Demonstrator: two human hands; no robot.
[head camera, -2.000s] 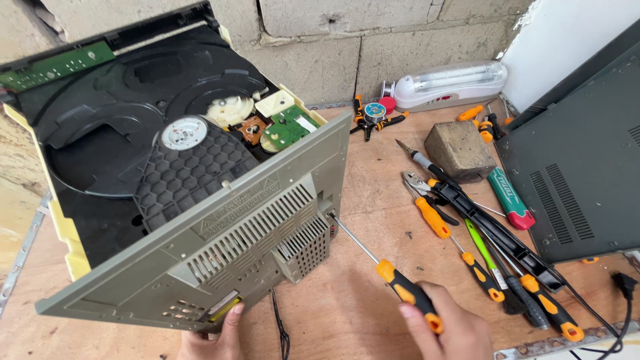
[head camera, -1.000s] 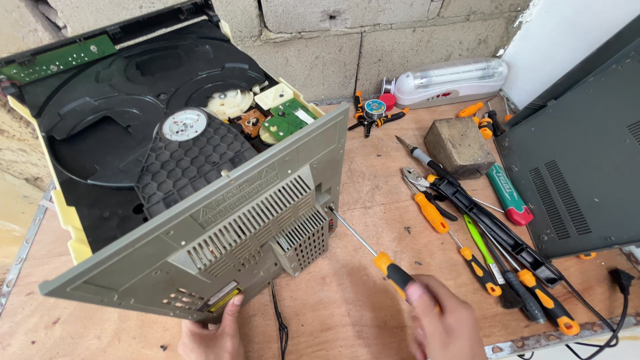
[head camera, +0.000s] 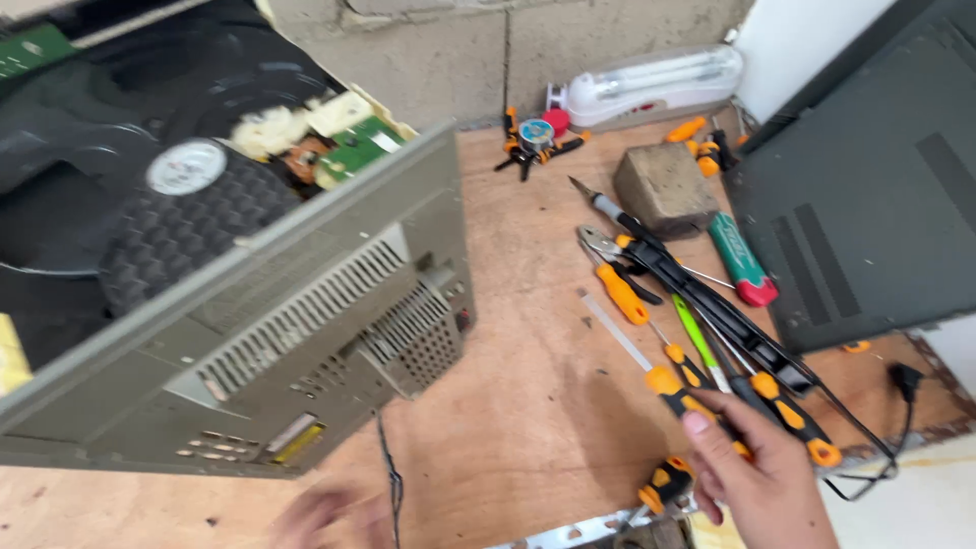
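Note:
My right hand (head camera: 751, 465) grips the orange-and-black handle of a screwdriver (head camera: 671, 389), its shaft pointing up and left, away from the device. Blurred at the bottom, my left hand (head camera: 332, 518) is below the grey vented back panel (head camera: 305, 320) of a disc player and does not touch it; its fingers are unclear. The player stands tilted, showing its black disc tray (head camera: 221, 221) and a green circuit board (head camera: 362, 152). A thin black cable (head camera: 393, 473) hangs near my left hand. Another short screwdriver (head camera: 663, 484) lies at the table's front edge.
On the wooden table (head camera: 526, 343) to the right are pliers (head camera: 598, 240), a soldering iron (head camera: 610, 206), several screwdrivers, a stone-like block (head camera: 663, 187) and a green tube (head camera: 740, 255). A white lamp (head camera: 656, 84) rests by the block wall. A dark vented cover (head camera: 862, 198) leans at right.
My right hand has drawn the screwdriver away from the back panel and moved right. My left hand has let go of the panel's lower edge. The view has shifted closer.

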